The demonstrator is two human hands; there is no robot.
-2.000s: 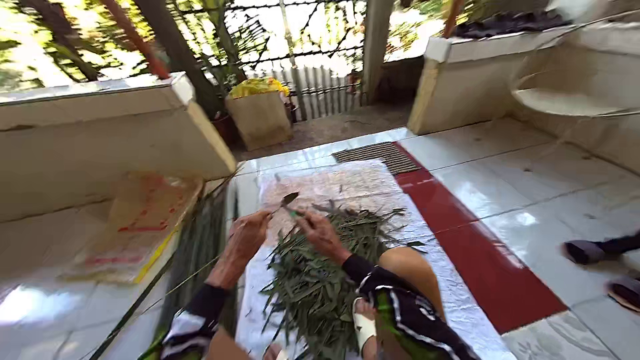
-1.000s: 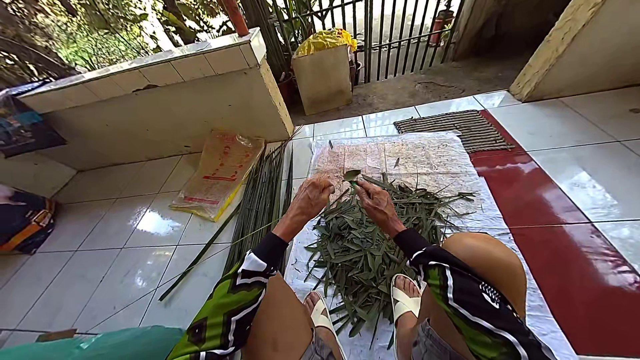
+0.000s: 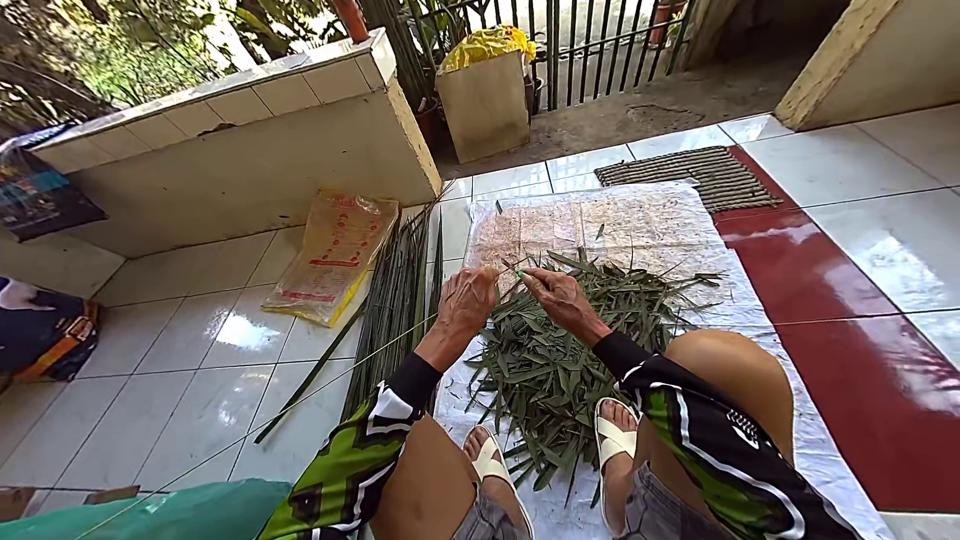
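Observation:
My left hand (image 3: 469, 300) is closed on a thin green leaf rib (image 3: 300, 405), whose long end trails down to the lower left. Close by on the right, my right hand (image 3: 559, 296) pinches a small thing with a green end (image 3: 521, 275), perhaps a knife handle; any blade is hidden or too small to tell. Below both hands a pile of cut green leaf pieces (image 3: 555, 367) lies on a white cloth sheet (image 3: 750, 315) between my sandalled feet. Long narrow leaves (image 3: 390, 315) lie in a bundle left of the sheet.
A clear and yellow plastic sack (image 3: 334, 255) lies beside the bundle. A ribbed doormat (image 3: 690, 176) touches the sheet's far edge. Beyond are a low wall (image 3: 262, 157), a bin-like box with a yellow bag (image 3: 484, 105) and a metal gate (image 3: 600, 45). Green plastic (image 3: 165, 510) is at lower left.
The dark blade-like piece seen between my hands earlier no longer shows there. My hands stay close together above the leaf pile. The view has swung left since the first frame.

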